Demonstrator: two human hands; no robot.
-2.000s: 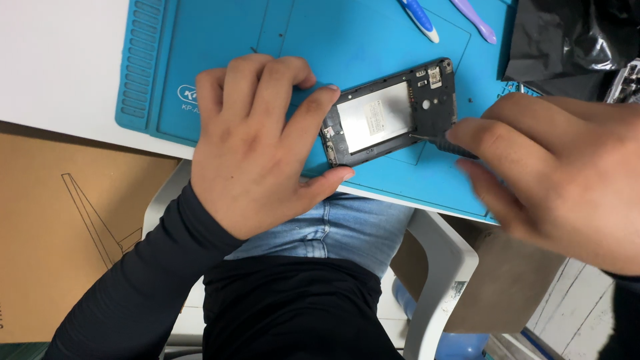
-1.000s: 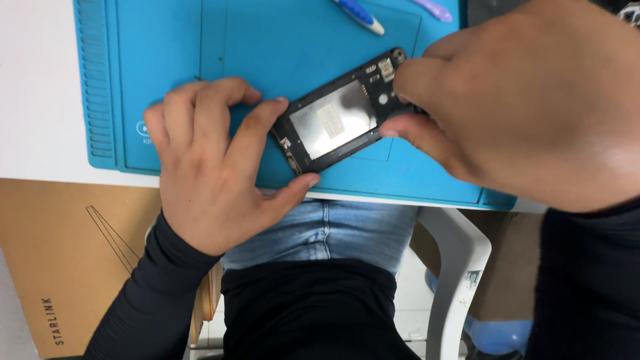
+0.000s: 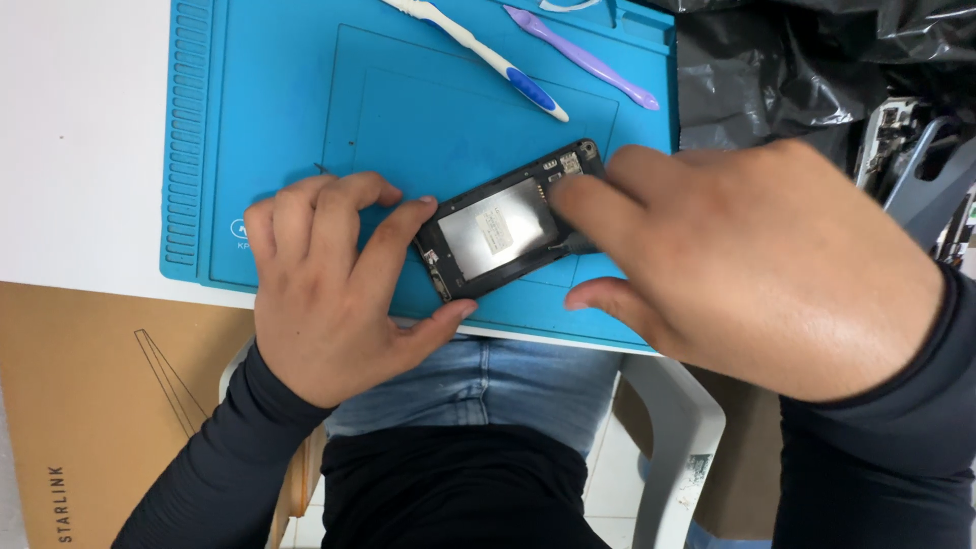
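Note:
An opened smartphone body (image 3: 499,229), black with a bare silver battery bay, lies tilted on a blue silicone repair mat (image 3: 427,114). My left hand (image 3: 335,274) grips its lower-left end between thumb and index finger. Over the upper right end of the phone is my right hand (image 3: 732,259), its fingers around a small dark tool (image 3: 581,244) whose thin tip meets the frame beside the bay. Most of that tool is hidden by the hand, so its kind is unclear.
Above the phone lie a white and blue toothbrush (image 3: 488,57) and a purple plastic spudger (image 3: 583,57). Black plastic bags (image 3: 770,69) and phone parts (image 3: 888,137) sit at the right. A cardboard box (image 3: 84,381) stands at the lower left, below the white table's edge.
My right thumb, near the phone's edge one second ago, now stands away from it, and the dark tool shows again. My left hand keeps its hold on the phone's left end. The view has shifted.

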